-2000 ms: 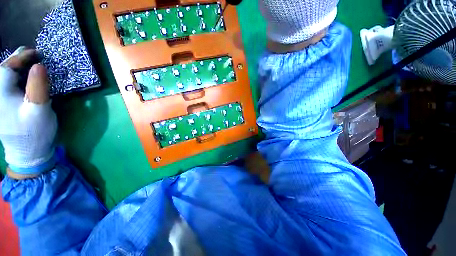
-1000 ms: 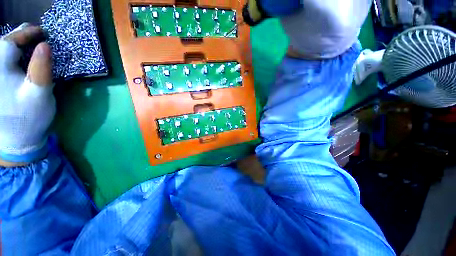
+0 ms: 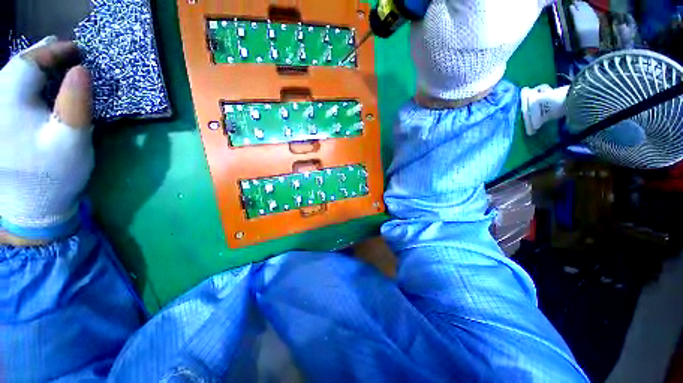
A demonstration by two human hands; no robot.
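Observation:
My right hand (image 3: 470, 46), in a white knitted glove, grips the electric screwdriver (image 3: 388, 16) at the top. Its thin bit points down-left to the right end of the top circuit board (image 3: 283, 42). A middle board (image 3: 293, 123) and a bottom board (image 3: 303, 191) also lie face up in the orange-brown fixture (image 3: 262, 84). My left hand (image 3: 46, 161), gloved with bare thumb and fingertip, is at the left beside the black screw tray (image 3: 166, 101), which holds heaped silvery screws (image 3: 123, 63). Its thumb and finger are apart, with no screw visible between them.
A green mat (image 3: 168, 194) lies under the fixture. A white desk fan (image 3: 633, 112) stands at the right, with a dark diagonal bar across it. Blue smock sleeves and lap fill the bottom. Wrapped pale items (image 3: 513, 213) lie below the fan.
The view has shifted, so the fixture sits a little further right. The screwdriver lifted clear of the top board, then its bit came back to the board's right end. My left hand stayed by the tray.

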